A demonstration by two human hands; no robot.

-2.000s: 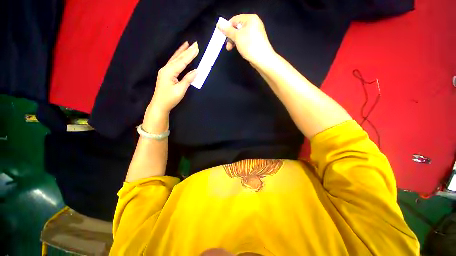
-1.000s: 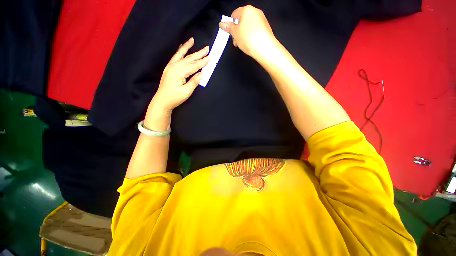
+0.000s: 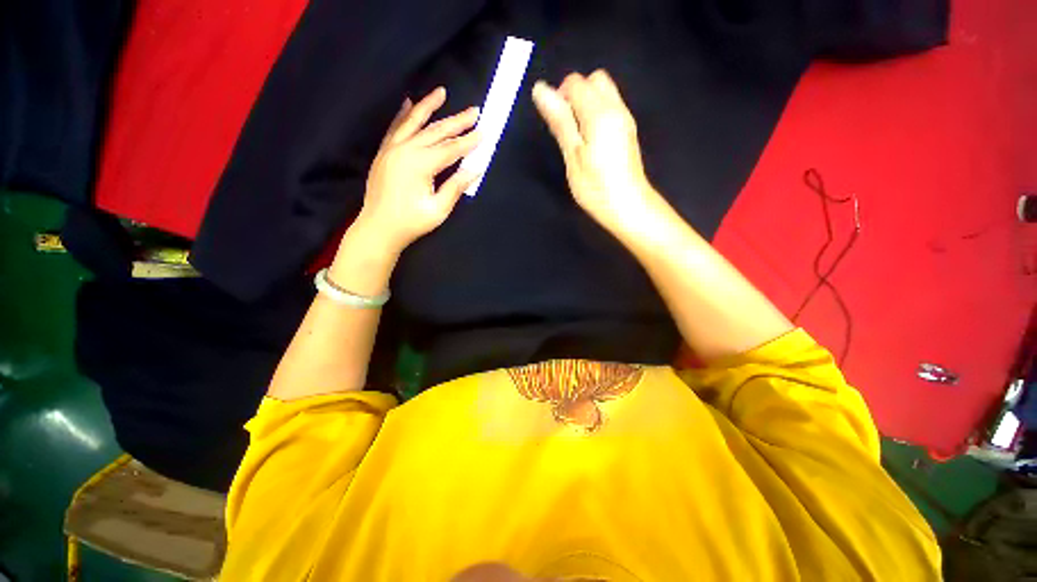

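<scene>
A dark coat is spread in front of me. A flat white strip lies slanted on it, its upper end tilted to the right. My left hand is at the strip's lower left, fingers spread, with fingertips and thumb on its edge, holding it against the cloth. My right hand is over the coat to the right of the strip, apart from it, with fingers bent and bunched. Whether something small is between its fingertips cannot be made out.
Red cloth covers the table. On it at right lie a looped dark thread and a small metallic tool. Dark garments are at left. A yellow-edged stool stands low at left on the green floor.
My right hand has let go of the strip's upper end and moved down and right. The small white piece seen at its fingertips no longer shows. My left hand stays at the strip.
</scene>
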